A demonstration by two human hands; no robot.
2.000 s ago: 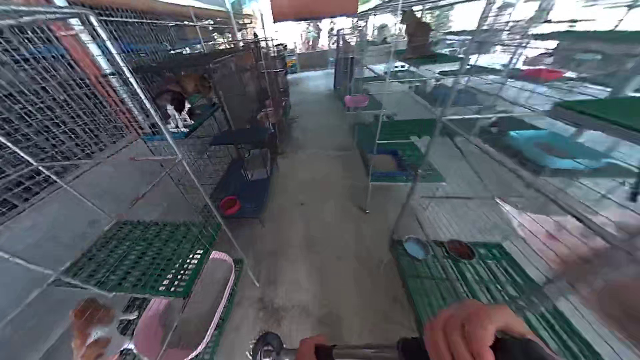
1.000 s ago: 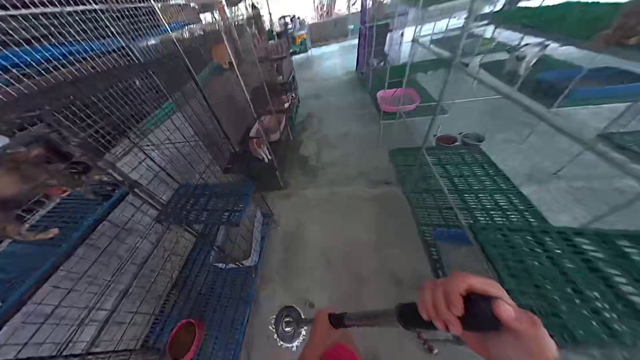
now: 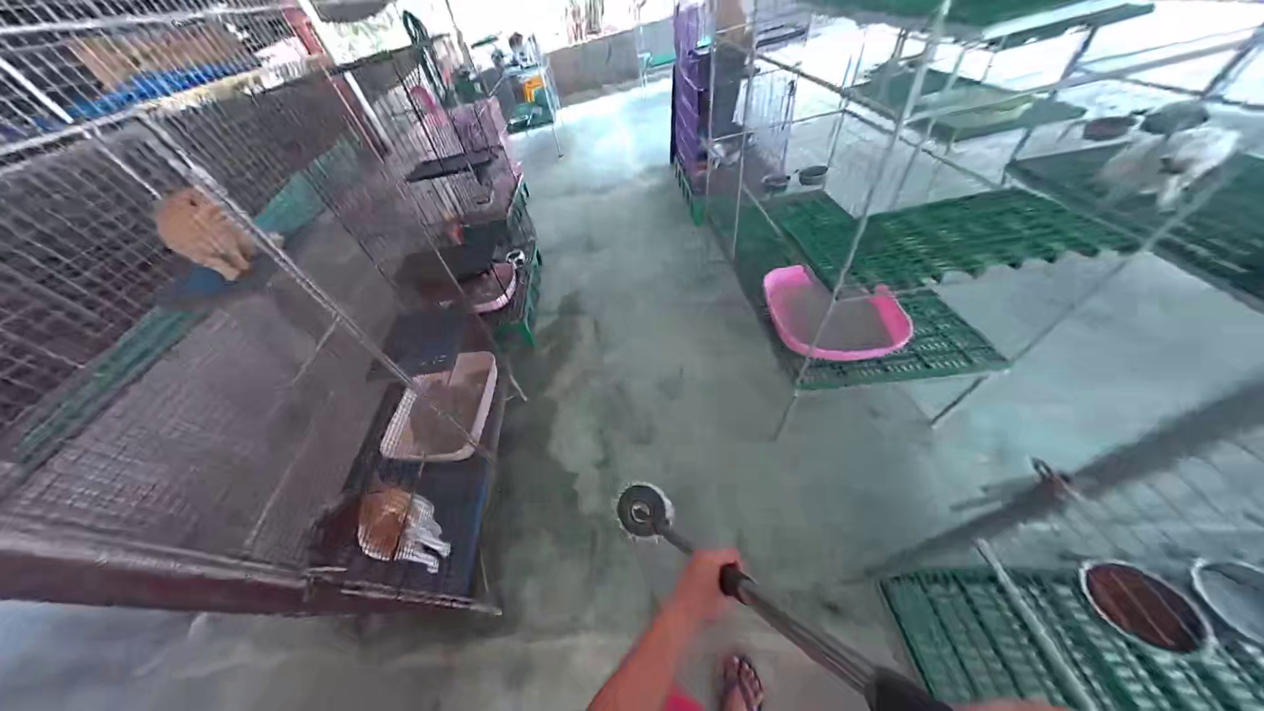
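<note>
A long metal pole (image 3: 805, 637) with black grips runs from the lower right toward a round dark disc end (image 3: 644, 511) over the concrete floor. My left hand (image 3: 713, 585) is closed around the pole just behind the disc end. At the bottom edge, my right hand (image 3: 1007, 706) shows only as a sliver by the rear black grip; its fingers are out of the frame. A foot in a flip-flop (image 3: 743, 681) stands below the pole.
Wire cages line both sides of a concrete aisle (image 3: 632, 257). An orange-and-white cat (image 3: 400, 523) lies beside a litter tray (image 3: 444, 410) at left; another cat (image 3: 205, 232) sits higher. At right are a pink litter tray (image 3: 839, 321), green slatted platforms (image 3: 948, 237) and a food bowl (image 3: 1145, 604).
The view has moved along the aisle between the cages. My right hand, plainly seen on the black grip earlier, has moved mostly below the bottom edge.
</note>
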